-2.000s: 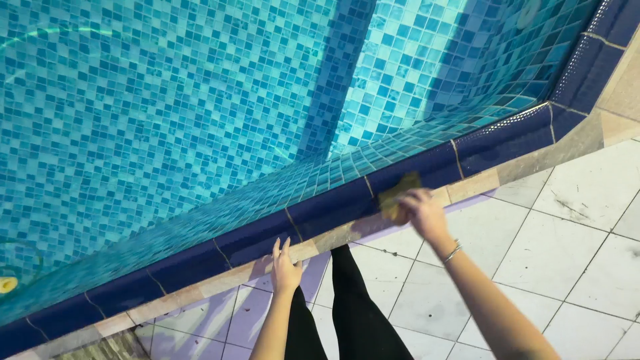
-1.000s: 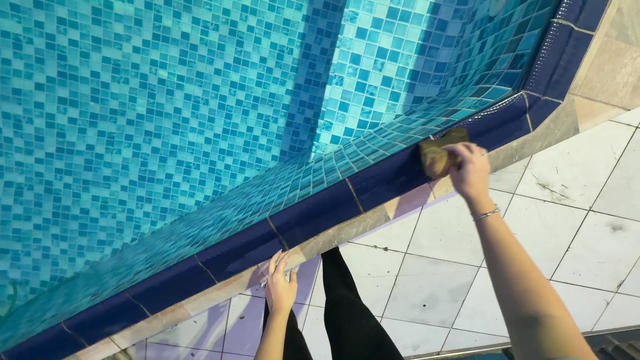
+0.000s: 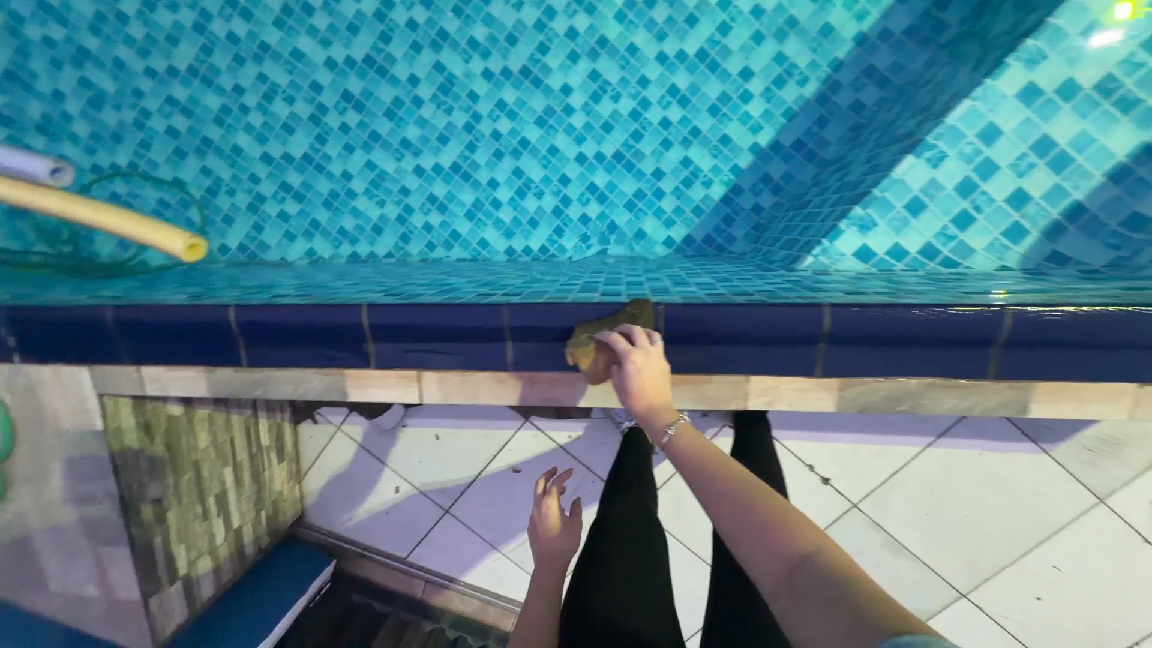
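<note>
My right hand [image 3: 641, 364], with a bracelet at the wrist, holds a yellowish-brown sponge or folded cloth [image 3: 589, 346] against the dark blue glazed edge tiles [image 3: 441, 335] of a swimming pool. The piece reaches across the tile toward the water side. My left hand [image 3: 554, 522] hangs over the white floor tiles, fingers apart and holding nothing, clear of the pool edge. A beige stone strip [image 3: 810, 396] runs along the near side of the blue tiles.
In the pool water [image 3: 450, 135] at the left float a yellow foam noodle [image 3: 108, 219], a pale purple one [image 3: 31, 166] and a green cord. A stone-clad wall [image 3: 202, 495] and a blue padded item [image 3: 256, 589] lie at the lower left. White tiles [image 3: 954, 513] cover the floor.
The view has swung and shifted left along the pool. My left hand has come off the stone edge. My right hand, still holding the sponge or cloth, is farther from the pool's corner.
</note>
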